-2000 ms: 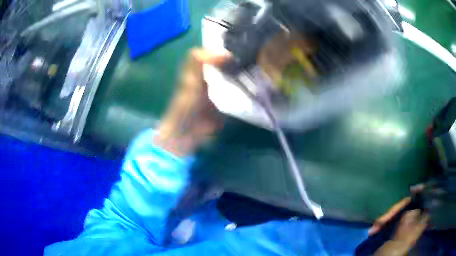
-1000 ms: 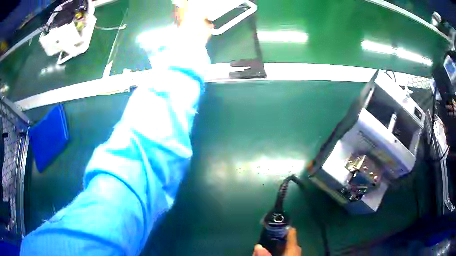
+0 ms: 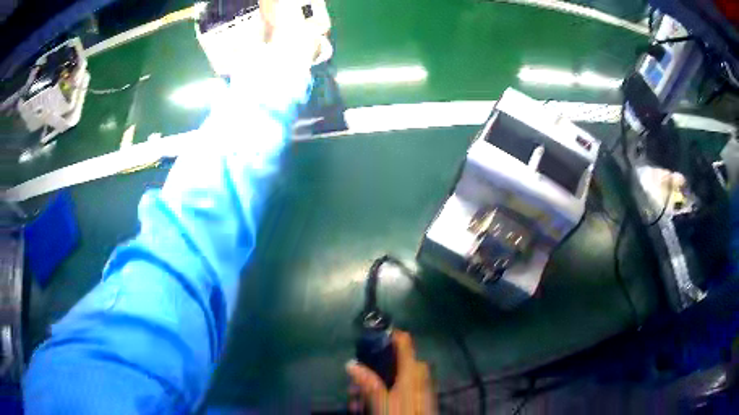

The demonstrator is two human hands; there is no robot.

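My left arm reaches far forward. My left hand (image 3: 284, 32), overexposed at the top edge, grips a white-shelled projector unit (image 3: 219, 40) with a black inside; the fingers are not clear. My right hand (image 3: 397, 381), at the bottom, is shut around the black electric screwdriver (image 3: 375, 344). Its cord curves up from the near end, and the tip is not seen. A second white unit (image 3: 36, 105), with black parts inside, lies at the far left beyond the pale rail.
The white screw feeder (image 3: 527, 194) stands on the green mat (image 3: 340, 194) right of centre. A blue flat piece (image 3: 53, 235) lies at the left. The pale rail (image 3: 413, 116) crosses the bench. Cables and a hand (image 3: 668, 190) show at the right.
My left hand has left the unit it held two seconds ago and reached beyond the rail, now onto another unit. The view has turned right; the screwdriver is still in my right hand.
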